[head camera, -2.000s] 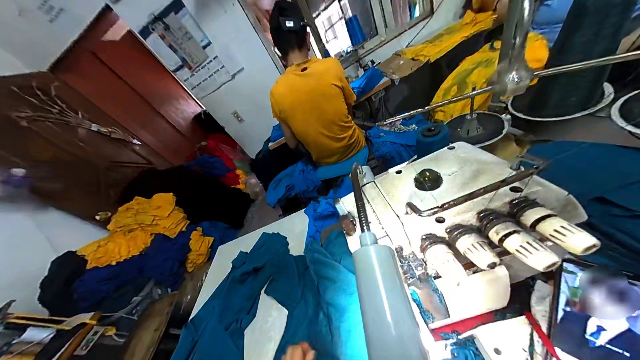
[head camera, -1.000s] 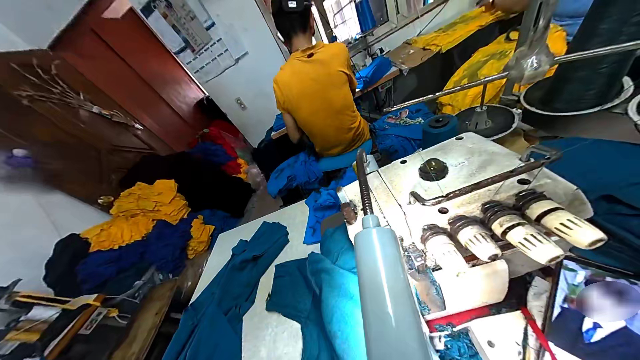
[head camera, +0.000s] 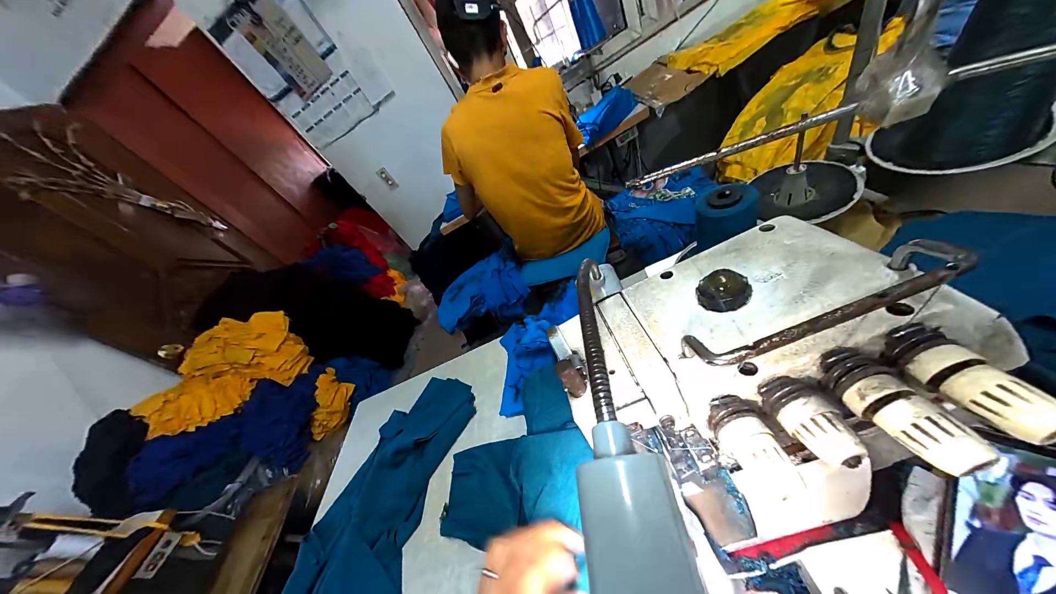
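A blurred hand, which I take for my left hand (head camera: 532, 559), shows at the bottom edge, at the near end of a teal cloth piece (head camera: 516, 478); whether it grips the cloth is unclear. A ring is on one finger. My right hand is not in view. The cloth lies on the white table, beside an overlock sewing machine (head camera: 792, 305) with several tension dials (head camera: 813, 421). A grey lamp (head camera: 639, 520) on a flexible neck stands in front and hides part of the cloth. Another long teal piece (head camera: 396, 478) lies at the left.
A person in a yellow shirt (head camera: 524, 165) sits with their back to me beyond the table. Yellow and blue cloth heaps (head camera: 247, 355) are on the left. A teal thread cone (head camera: 726, 213) and a metal rod (head camera: 742, 147) stand behind the machine. A screen or picture (head camera: 1006, 528) is at lower right.
The hand, out of view a second ago, shows again at the bottom edge. The near teal piece lies flatter and farther from the machine's left side than two seconds ago.
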